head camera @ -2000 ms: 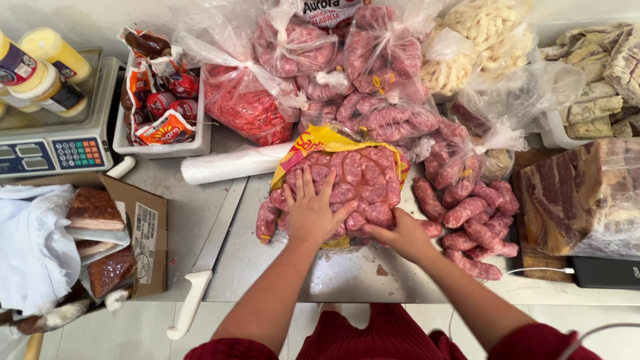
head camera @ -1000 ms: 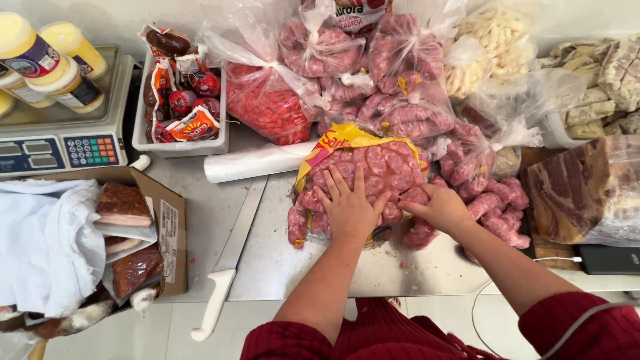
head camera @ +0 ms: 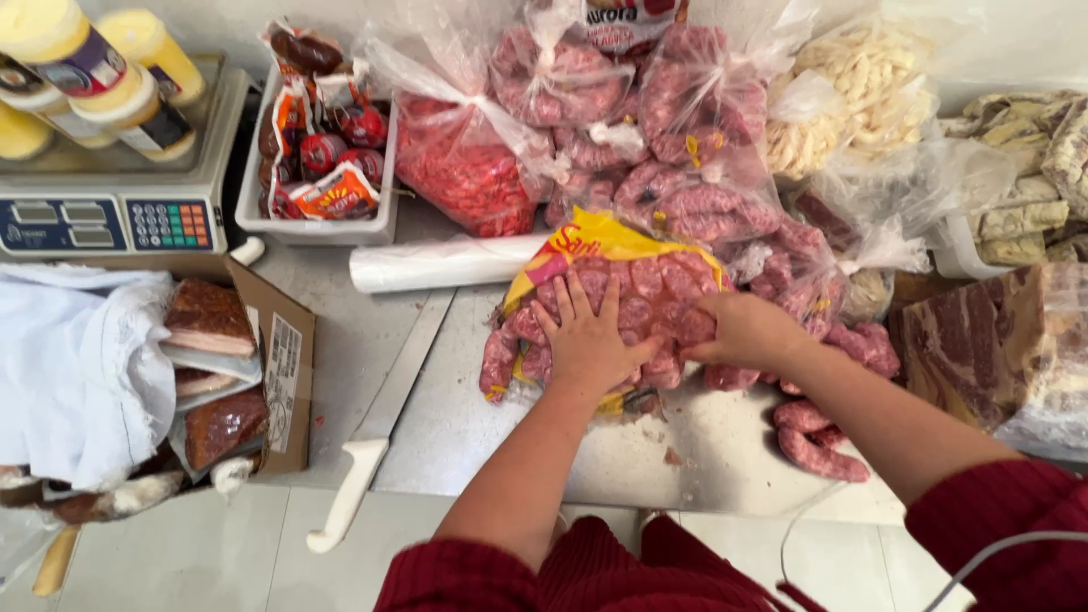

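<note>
A yellow plastic bag point(head camera: 608, 234) of raw sausages lies on the steel worktop, its mouth towards me. My left hand point(head camera: 588, 340) rests flat on the sausages point(head camera: 633, 310) in it, fingers spread. At the bag's right side my right hand point(head camera: 735, 333) has its fingers curled against the sausages; whether it grips one is hidden. Loose sausage links point(head camera: 820, 450) lie under and beside my right forearm. Tied clear bags of sausages point(head camera: 714, 204) are piled behind.
A long white-handled knife point(head camera: 399, 374) lies left, its handle over the edge. A plastic roll point(head camera: 450, 263), a white bin point(head camera: 314, 228), a scale point(head camera: 110, 225) and a carton of smoked meat point(head camera: 289, 382) stand left. Wrapped meat point(head camera: 977, 340) sits right.
My right hand stays at the bag's right side, now with its fingers bent in more against the sausages. My left hand remains spread on top. The view has shifted.
</note>
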